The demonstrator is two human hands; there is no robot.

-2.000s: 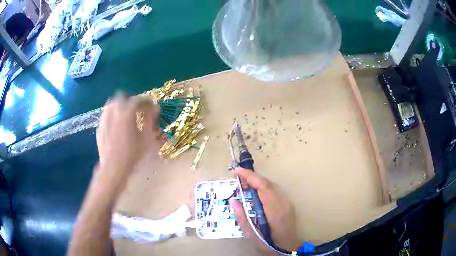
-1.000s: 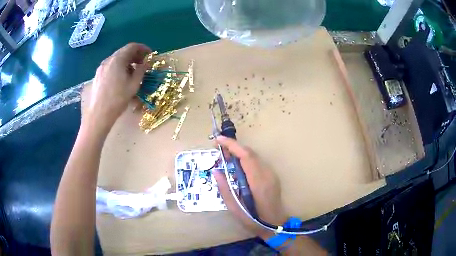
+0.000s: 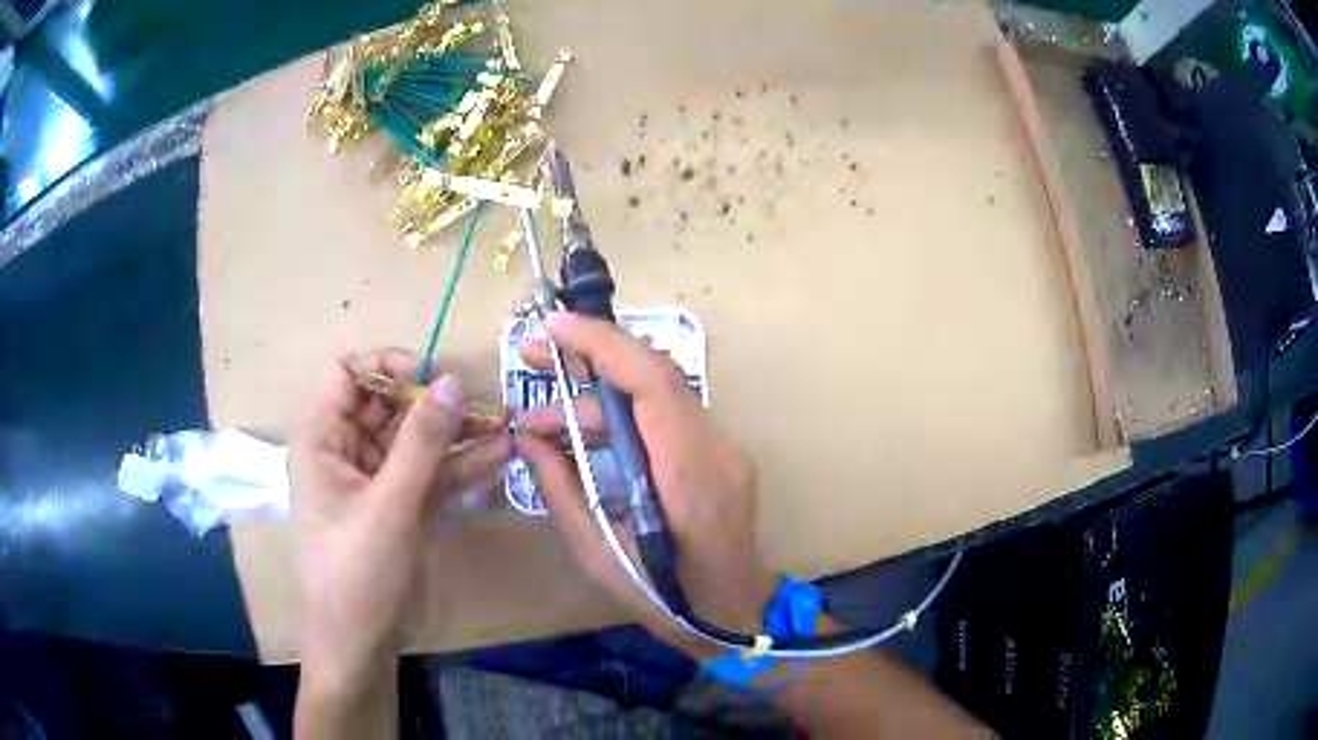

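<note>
My left hand (image 3: 383, 477) pinches a gold brass strip (image 3: 379, 383) between thumb and fingers, left of the housing. A green wire (image 3: 454, 297) runs up from it to another brass strip (image 3: 492, 190) near the heap. My right hand (image 3: 658, 463) holds the black soldering iron (image 3: 619, 419), its tip pointing up and away, with a thin white tube alongside. My right thumb and fingertips are close to my left fingertips; whether they pinch anything is unclear. The white socket housing (image 3: 691, 340) lies under my right hand, mostly hidden.
A heap of gold strips with green wires (image 3: 441, 101) lies at the upper left of the cardboard (image 3: 867, 347). Dark specks dot the cardboard. A clear plastic bag (image 3: 217, 477) is at the left. The iron stand (image 3: 1161, 181) sits in the right tray. More strips (image 3: 1135, 680) are at lower right.
My left hand has moved from the heap down beside the housing, now with a wired strip. My right hand is still on the iron, over the housing. The view has shifted and the hood has left it.
</note>
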